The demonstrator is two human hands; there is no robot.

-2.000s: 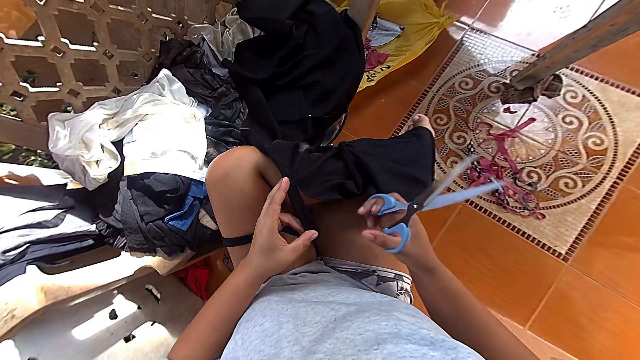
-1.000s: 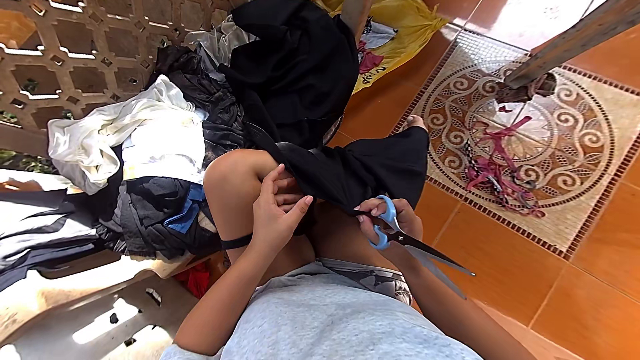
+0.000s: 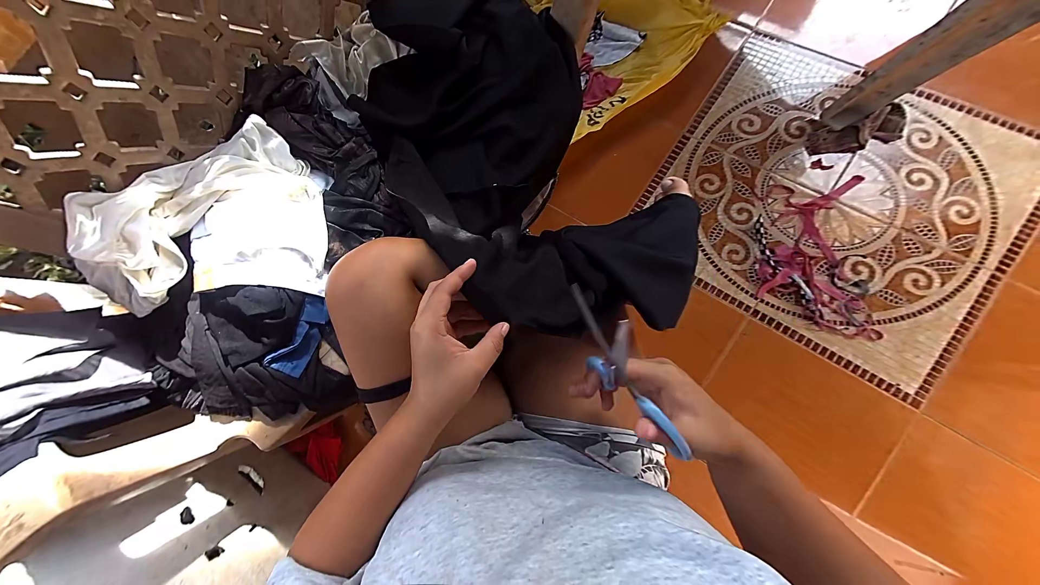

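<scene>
Over my legs lies a piece of black fabric (image 3: 520, 276), running up into a larger black heap. My left hand (image 3: 451, 349) is at its lower left edge, thumb and fingers apart; whether the fingers behind touch the cloth cannot be told. In my right hand (image 3: 662, 398) are scissors with light blue handles (image 3: 666, 426), their blades spread and pointing up toward the fabric, slightly blurred. A black band (image 3: 383, 392) circles my leg below the left hand.
Piled clothes, with a white garment (image 3: 260, 236) on top, lie at left by a lattice wall (image 3: 106, 81). A yellow plastic bag (image 3: 650, 73) holds cloth at the top. Pink scraps (image 3: 812, 268) lie on the patterned tiles, near a slanting post (image 3: 918, 65).
The scissors have turned from pointing down to the right to pointing up, with their blades spread. The left hand's thumb and fingers have moved apart.
</scene>
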